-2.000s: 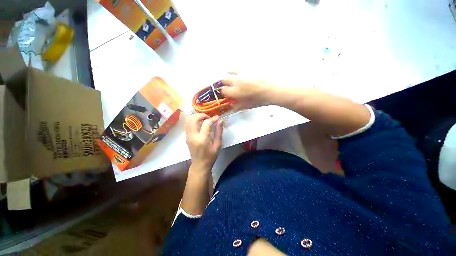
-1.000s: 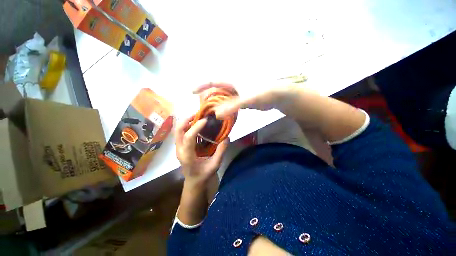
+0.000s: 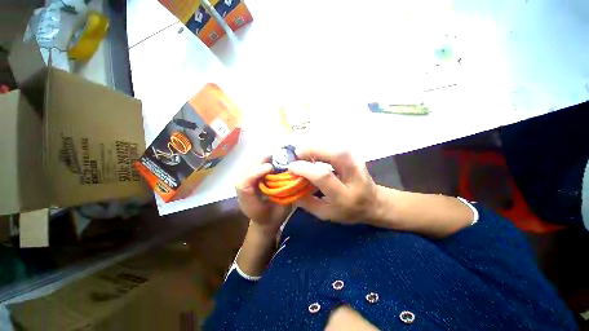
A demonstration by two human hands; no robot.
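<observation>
An orange cord bundle point(image 3: 284, 188) is held just in front of my body, near the table's front edge. A dark connector end with a pale, shiny face point(image 3: 283, 157) shows at its top. My left hand point(image 3: 258, 196) grips the bundle's left side. My right hand point(image 3: 337, 187) grips its right side, with the thumb and fingers around the connector end. The fingers hide part of the coil. A printed retail box point(image 3: 189, 143) lies to the left on the white table point(image 3: 349, 58), with its orange end away from me.
A utility knife point(image 3: 399, 108) lies on the table to the right. More retail boxes point(image 3: 213, 21) stand at the back left. An open brown carton point(image 3: 97, 139) is at the left, with a yellow tape roll point(image 3: 88, 37) beyond it. A red stool point(image 3: 500, 187) is at the right.
The bundle has moved nearer my body and turned, so its connector end now faces up. My right hand has come down around its right side. The utility knife now shows whole.
</observation>
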